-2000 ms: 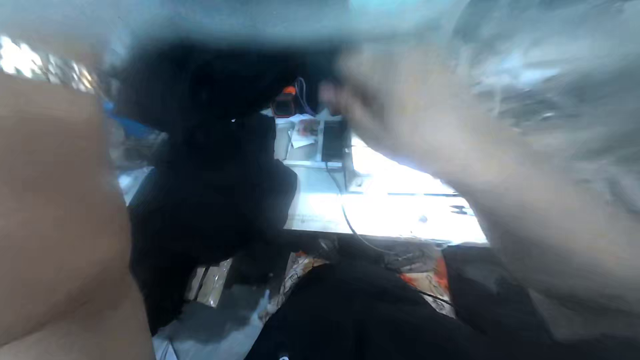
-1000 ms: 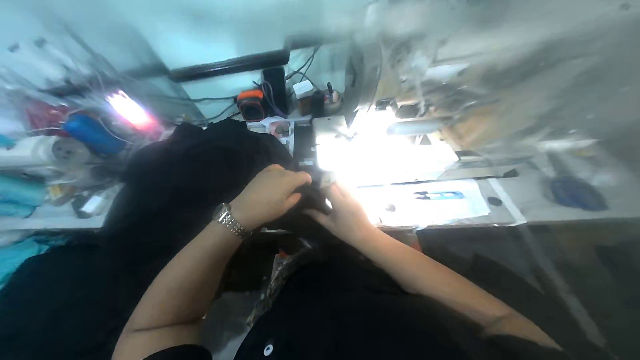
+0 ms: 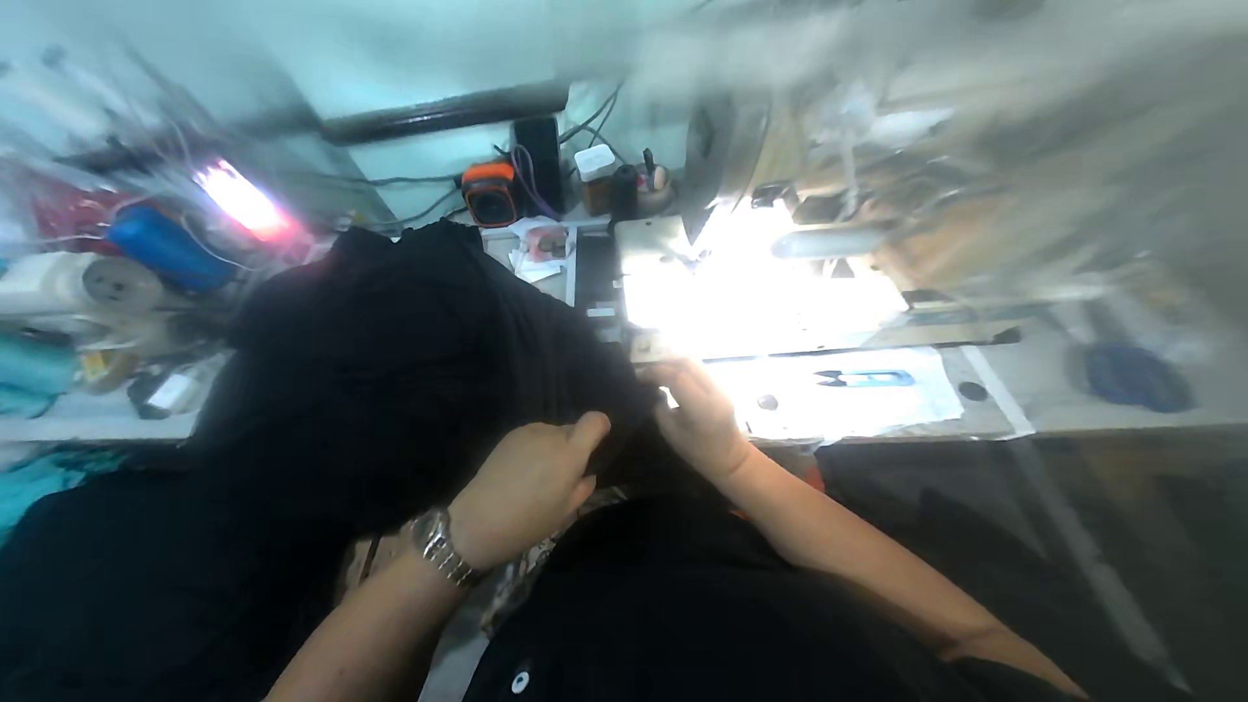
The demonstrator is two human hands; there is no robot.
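Observation:
A large heap of black fabric covers the left part of the sewing table and hangs over its front edge. My left hand, with a metal watch on the wrist, grips the fabric near the table's front edge. Just to its right, my right hand pinches the fabric's right end, beside the brightly lit bed of a sewing machine. The fingertips of my right hand are partly hidden by glare and cloth. Blue-handled thread snips lie on a white sheet right of my right hand.
Behind the fabric stand an orange-and-black device and a white-capped bottle. A glowing lamp, a blue thread spool and a white cone are at left. A dark blue object lies at right.
Both hands have come down from their blurred raised positions onto the black fabric. Since one second ago, my left hand has moved toward me and apart from my right. The view has shifted greatly.

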